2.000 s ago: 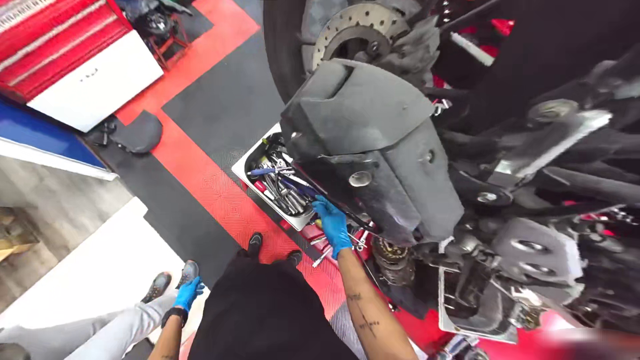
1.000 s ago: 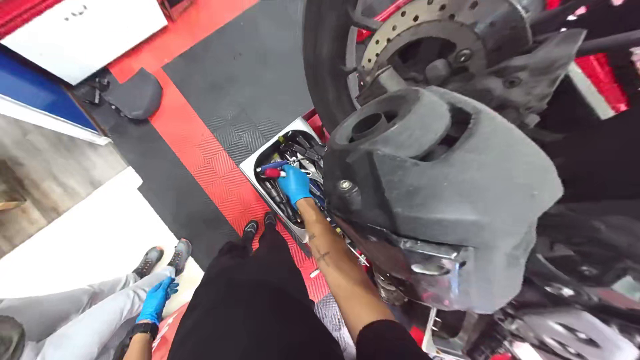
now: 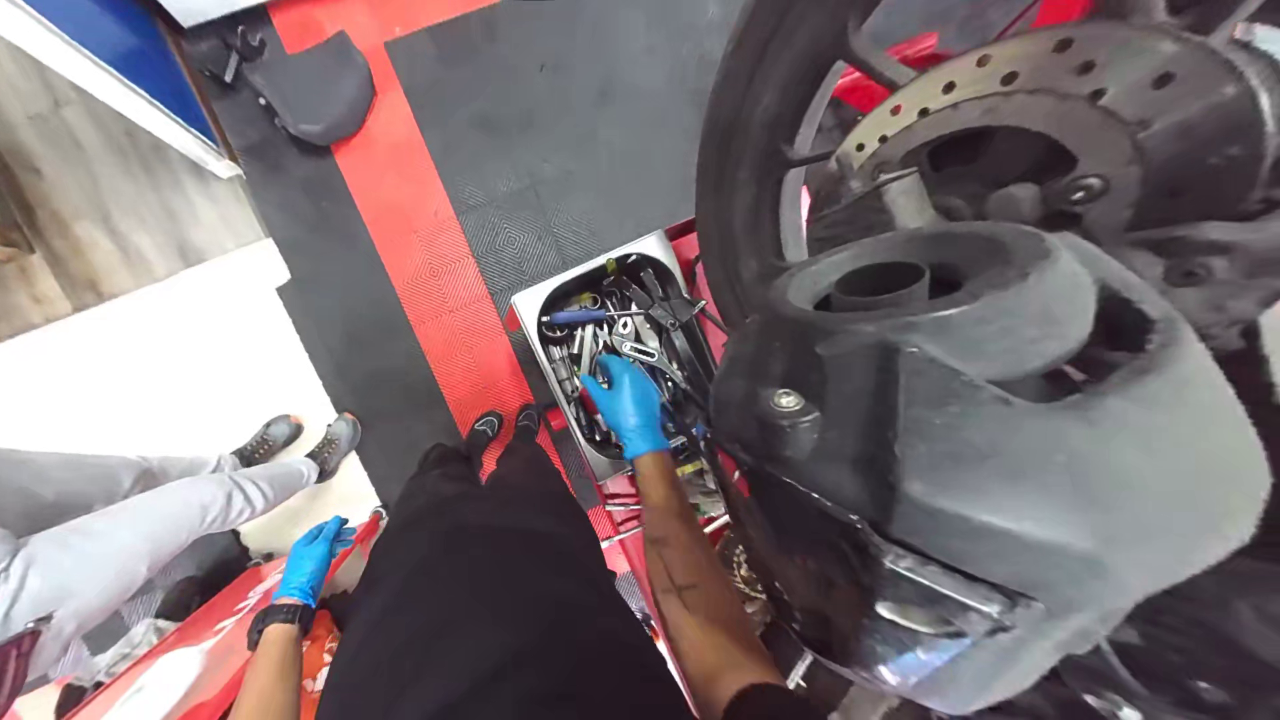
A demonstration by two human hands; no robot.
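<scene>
A blue glove covers my right hand [image 3: 625,405], which reaches down into a tool tray [image 3: 548,290] full of hand tools; its fingertips touch the tools, and whether they grip one cannot be told. Near the tray's upper end lies a screwdriver with a blue handle [image 3: 578,317], beside several pliers and wrenches. My left hand [image 3: 314,562], also in a blue glove with a black band at the wrist, hangs at the lower left with its fingers apart and nothing in it. The motorcycle's exhaust silencer [image 3: 1000,400] is to the right of the tray.
A motorcycle wheel with its tire [image 3: 735,170] and brake disc [image 3: 960,95] stands beyond the silencer. A black motorcycle seat [image 3: 320,90] lies on the floor at upper left. Another person's legs in grey trousers [image 3: 150,500] extend in from the left. Red bodywork [image 3: 200,640] is by my left hand.
My right hand was at the tray's lower edge two seconds ago, then over its upper part near a red and blue thing; now it is deeper among the tools. The view has moved closer to the tray.
</scene>
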